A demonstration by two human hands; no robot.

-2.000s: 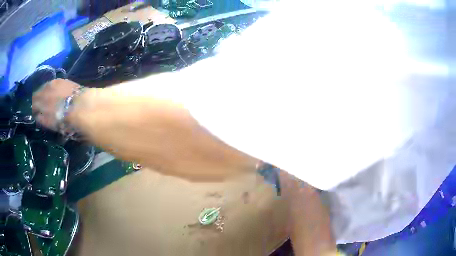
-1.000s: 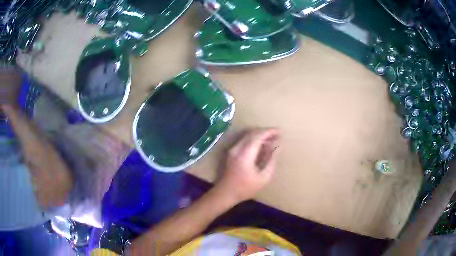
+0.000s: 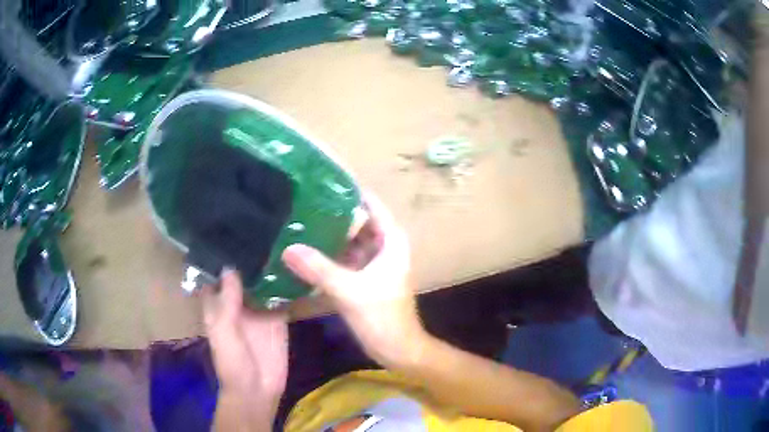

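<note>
A glossy green housing shell (image 3: 325,187) with a pale rim and a dark recessed area is held tilted above the brown board (image 3: 506,202). My right hand (image 3: 371,278) grips its lower right edge, thumb on the green face and fingers behind. My left hand (image 3: 244,333) is at its lower edge, fingertips beside a small shiny side fitting (image 3: 194,278). The left fingers are partly hidden by the shell. The pale-green paste holder (image 3: 449,151) lies on the board to the right, with small dark specks around it.
Small green parts (image 3: 472,51) are heaped behind the board. Stacked housings (image 3: 139,93) stand at the upper left, and another housing (image 3: 46,274) lies at the left edge. More green shells (image 3: 620,160) are at the right, near a co-worker's white sleeve (image 3: 674,253).
The view has swung right. A shell is now held up in both my hands; one second ago one hand was seen empty over the board.
</note>
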